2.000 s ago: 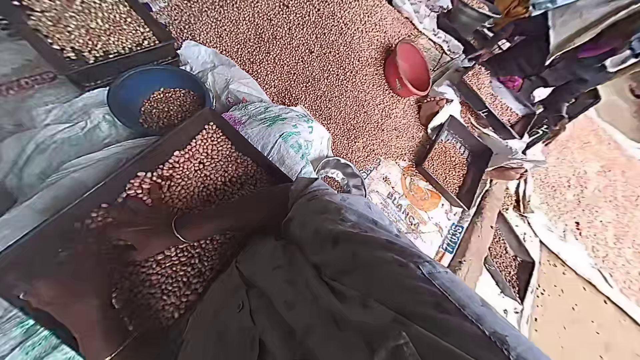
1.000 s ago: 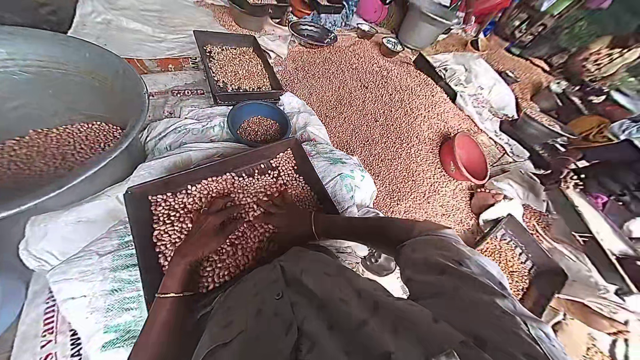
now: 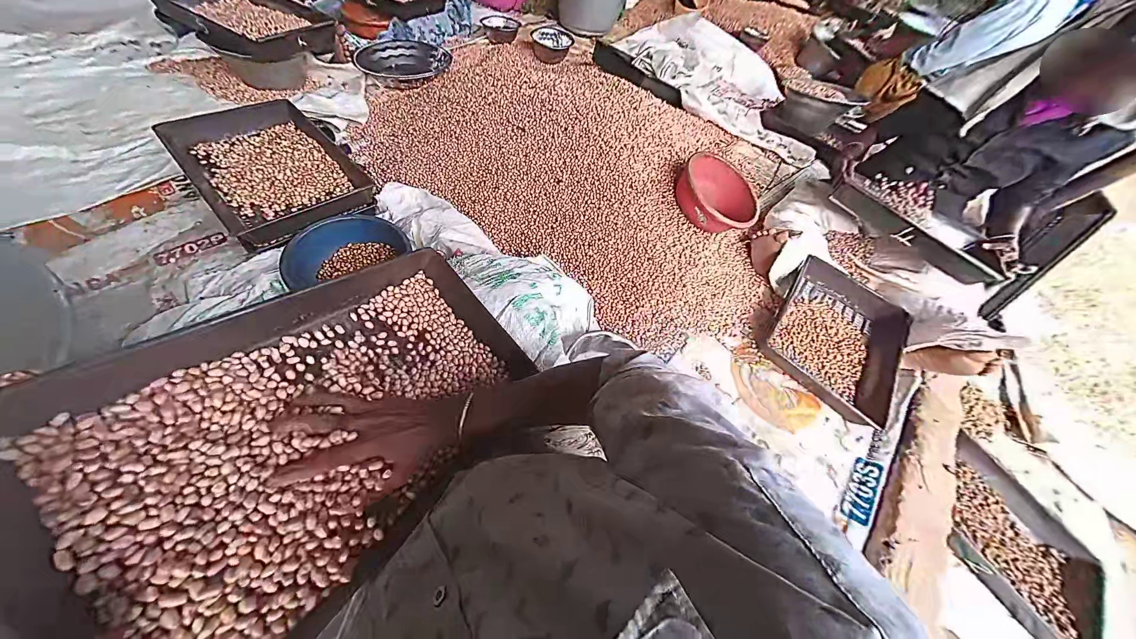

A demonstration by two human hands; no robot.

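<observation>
A dark rectangular tray point(image 3: 293, 311) lies across my lap at the lower left, with a layer of shelled peanuts point(image 3: 204, 479) in it. My right hand point(image 3: 364, 439), with a thin bracelet at the wrist, rests palm down on the peanuts with its fingers spread. Dark tray bottom shows through a thinner patch of peanuts beyond the fingers. My left hand is not in view. Touching the tray's far side is a blue bowl point(image 3: 342, 240) holding some browner peanuts.
A wide peanut heap point(image 3: 550, 169) spreads ahead, with a red bowl point(image 3: 717, 193) on it. Another peanut tray point(image 3: 266, 173) stands beyond the blue bowl; one more point(image 3: 834, 342) is at right. A person point(image 3: 1021, 151) sits at upper right, hands at a tray. White sacks point(image 3: 524, 297) lie beside mine.
One second ago both my hands were on the peanuts; now only the right one shows there, its fingers more spread. The view has shifted and turned.
</observation>
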